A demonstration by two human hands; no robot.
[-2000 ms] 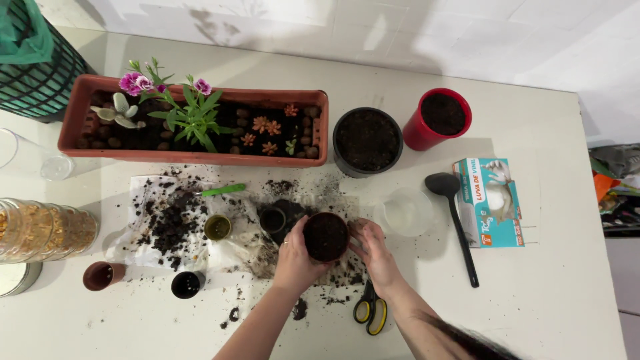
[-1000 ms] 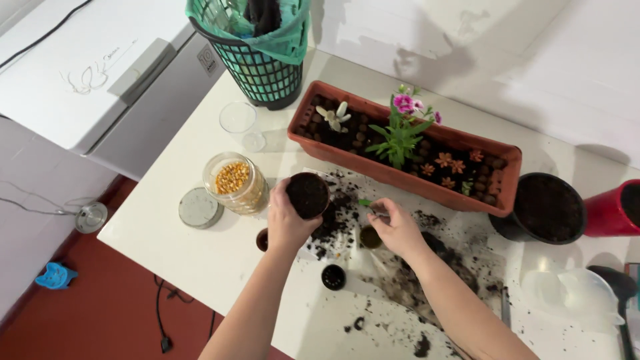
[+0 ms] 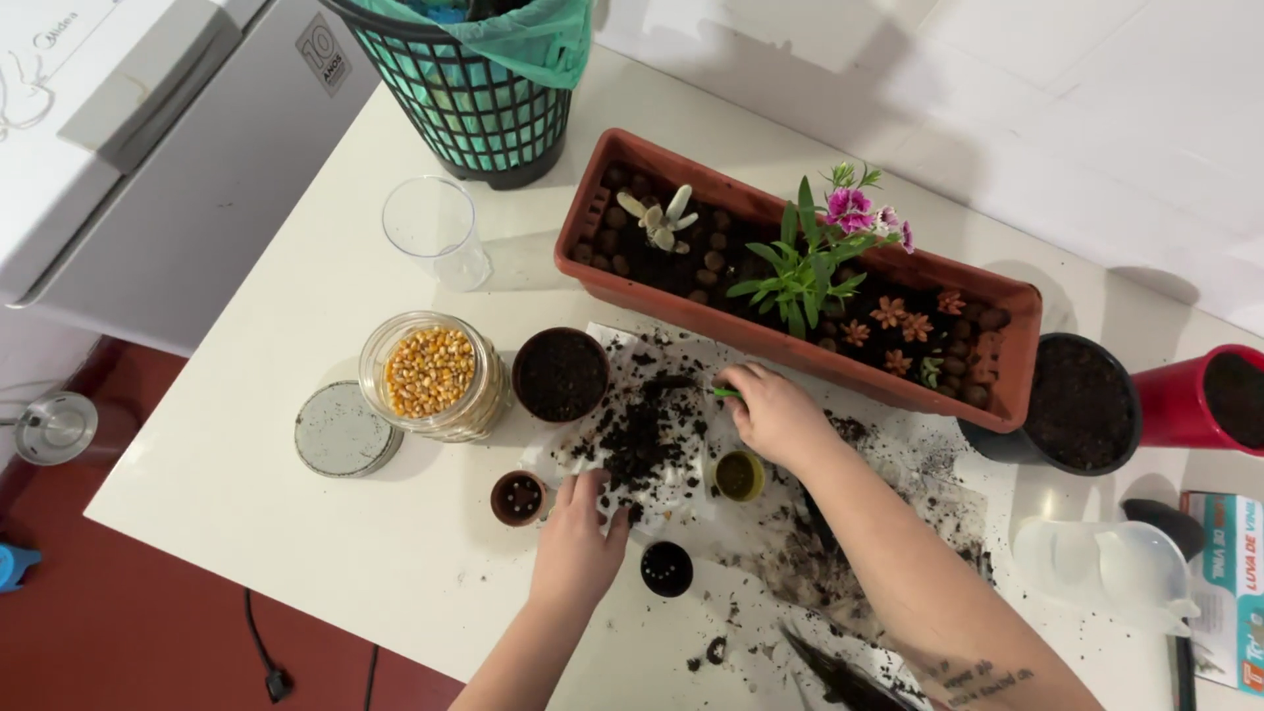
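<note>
My right hand holds a small tool by its green handle, its dark end over the heap of loose soil on white paper. My left hand rests at the lower left edge of that soil, fingers apart, beside a small brown pot with holes in its base. A brown pot filled with soil stands left of the heap. Between my hands and a little to the right is a small yellowish pot. A small black pot lies below.
A terracotta-coloured planter with plants spans the back. To the left stand a glass jar of corn kernels, its lid, a clear cup and a lined basket. At right are a black pot, a red pot and a translucent container.
The soil-filled brown pot, in my left hand a second ago, now stands on the table beside the jar, let go. My left hand has moved down to the soil. The view has swung left.
</note>
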